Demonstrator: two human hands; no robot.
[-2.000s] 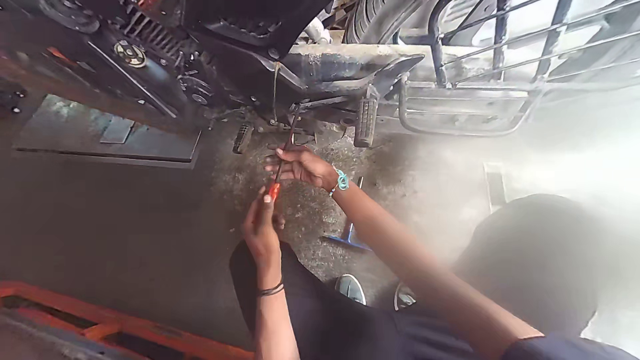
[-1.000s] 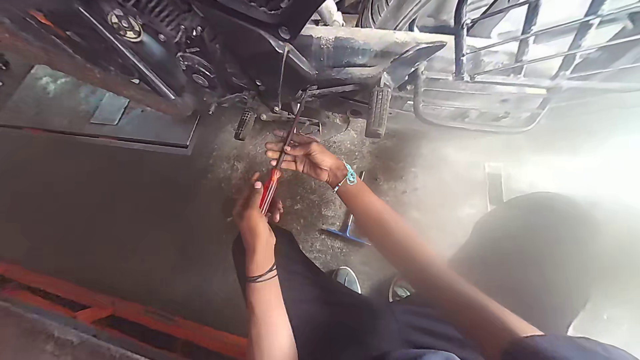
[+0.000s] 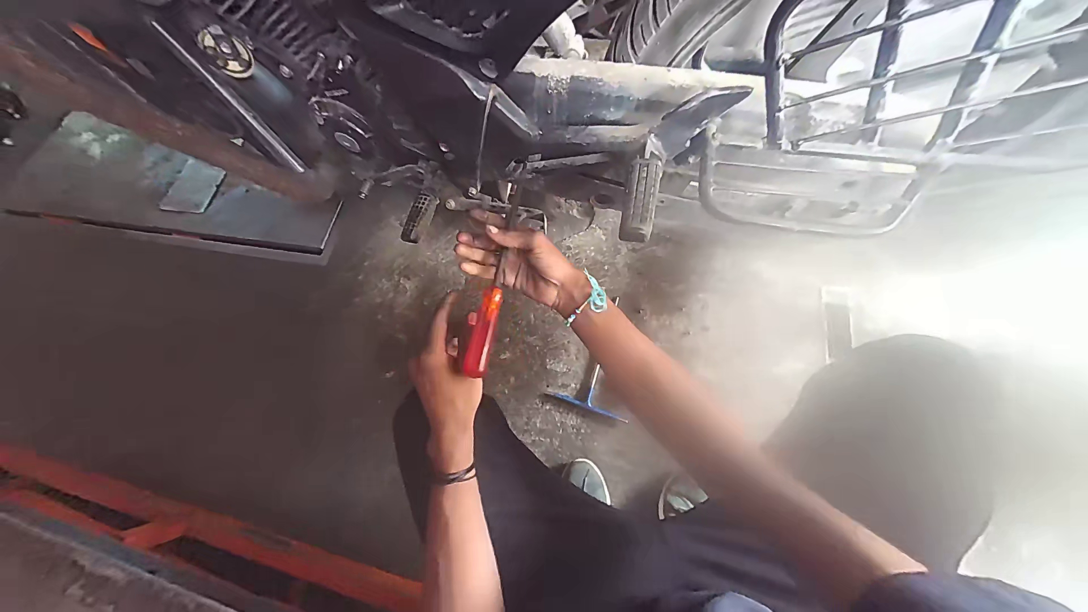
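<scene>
A screwdriver with a red handle points up toward the underside of a motorcycle. My right hand holds its dark shaft, fingers pointing left. My left hand is beside the handle, with the thumb and fingers apart around it; whether the palm touches the handle cannot be told. The shaft's tip is by the metal linkage near the foot pegs, and its exact contact is unclear. A rubber foot peg lies to the right of the tip, a smaller pedal to the left.
A T-handled tool with a blue bar lies on the floor beyond my knee. A metal side guard is at the upper right, a metal plate at the left. An orange-red frame runs along the lower left. My shoes are below.
My left hand's fingers have loosened from around the red handle, which is more exposed now. My right hand stays at the shaft. The view has shifted slightly.
</scene>
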